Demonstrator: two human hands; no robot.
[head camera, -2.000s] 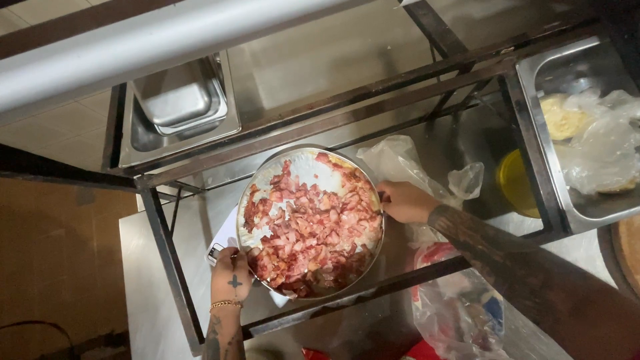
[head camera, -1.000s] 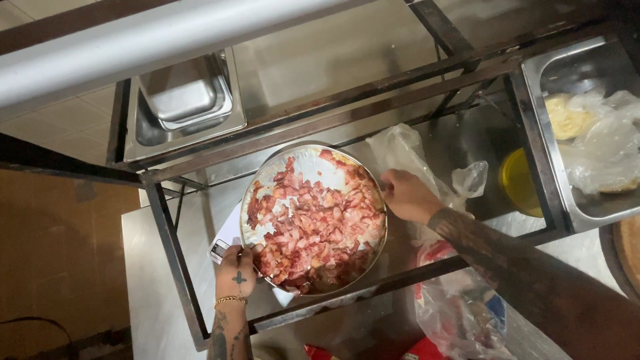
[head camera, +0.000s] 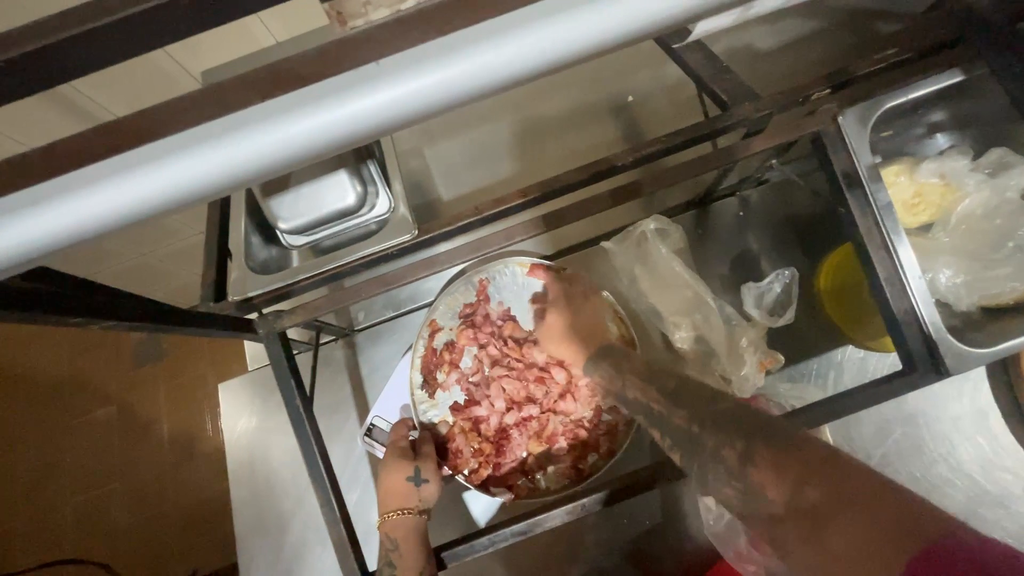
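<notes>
A round metal pan (head camera: 436, 408) holds a heap of chopped reddish meat, which looks like bacon (head camera: 512, 392). The pan rests over a white kitchen scale (head camera: 388, 400), mostly hidden beneath it. At the pan's lower left rim is my left hand (head camera: 410, 472), its fingers gripping the edge. My right hand (head camera: 572, 316) reaches into the upper right of the pan, blurred, with its fingertips down at the meat near the bare foil-like bottom. Whether it pinches any meat I cannot tell.
Dark metal frame bars (head camera: 304, 448) surround the pan. Nested steel containers (head camera: 320, 208) stand upper left. Clear plastic bags (head camera: 680, 296) and a yellow round thing (head camera: 852, 296) lie to the right. A steel tray (head camera: 904, 232) at far right holds bagged food. A light tube (head camera: 360, 120) crosses overhead.
My right hand has left the pan's right rim and moved in over the meat. My left hand stays at the lower left rim.
</notes>
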